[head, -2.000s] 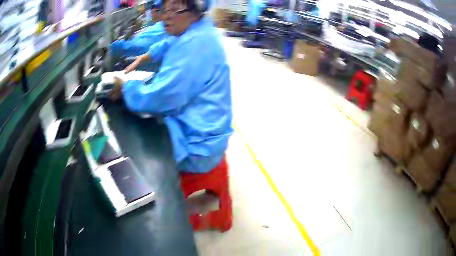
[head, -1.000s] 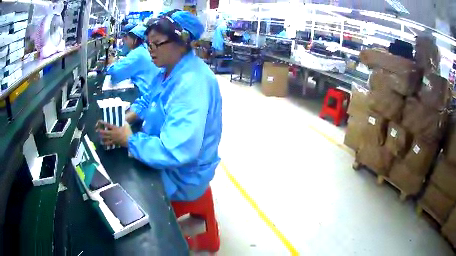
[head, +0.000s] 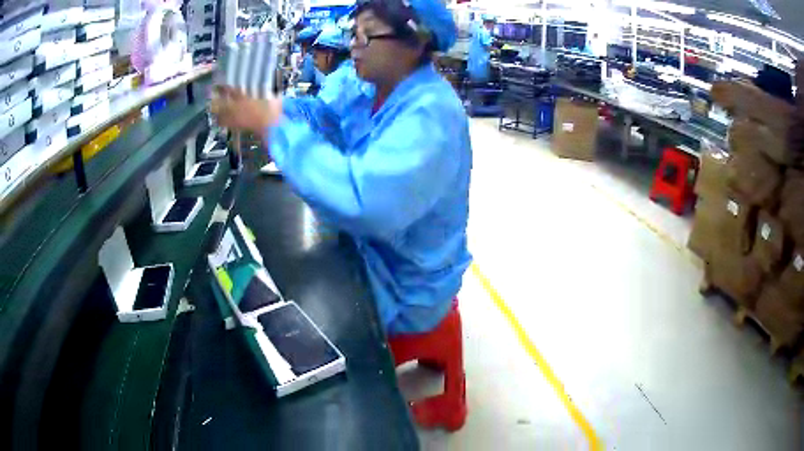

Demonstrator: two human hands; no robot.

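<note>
Neither of my hands is in the picture. Nearest in front of me, an open gift box (head: 308, 374) lies on the dark green bench top (head: 264, 427) with a flat dark device (head: 301, 337) in its tray. Behind it and touching or overlapping it lies another open box with a dark device (head: 256, 296) and a yellow-green tab (head: 224, 281). On the conveyor belt (head: 88, 388) to the left, several open gift boxes stand in a row with lids upright; the nearest (head: 144, 313) holds a dark device.
A person in a blue coat (head: 379, 167) sits on a red stool (head: 441, 361) beside the bench, holding up a stack of boxes (head: 249, 66). White closed boxes (head: 53, 88) fill the shelf at upper left. Brown cartons (head: 749, 211) stand at right, beyond a yellow floor line (head: 529, 352).
The other person has raised the stack of boxes from the bench towards the shelf. The whole view has shifted, so the boxes and bench appear further right. The nearest open boxes keep their places on the bench.
</note>
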